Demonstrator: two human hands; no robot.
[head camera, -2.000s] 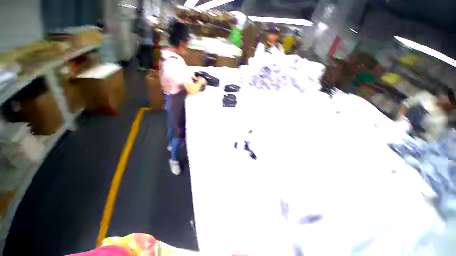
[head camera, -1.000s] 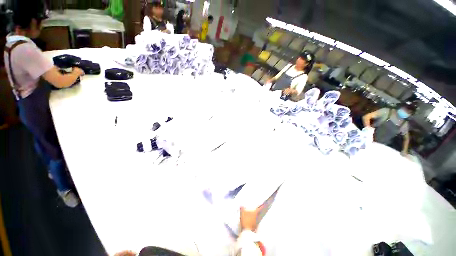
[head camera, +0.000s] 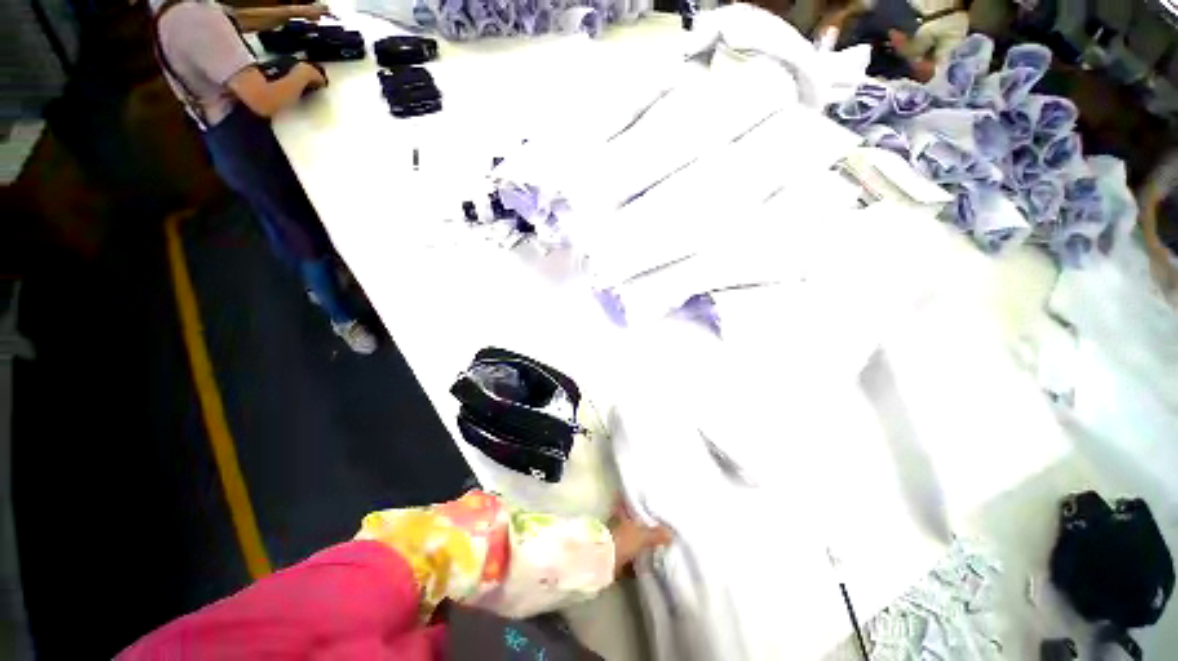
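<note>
My left hand (head camera: 640, 540), in a flowered sleeve cover over a pink sleeve, grips the near left edge of a white sheet (head camera: 762, 517). The sheet's edge is bent up into a long fold; the bright white hides its outline. A black zippered pouch (head camera: 517, 433) stands on the table just beyond my left hand, its top open and showing crumpled greyish filling. My right hand is not in view.
White table (head camera: 388, 245) with flat sheets, small black-and-white rolls (head camera: 497, 209), paper slips (head camera: 943, 607), a dark thin stick (head camera: 849, 604) and black pouches (head camera: 1114, 555) at right. Stuffing rolls (head camera: 995, 142) lie beyond. A person (head camera: 246, 91) handles black pouches at far left.
The view has tilted down and turned left. My left hand has come from the bottom edge onto the sheet. The other hand on the sheet is no longer seen. The open pouch now shows.
</note>
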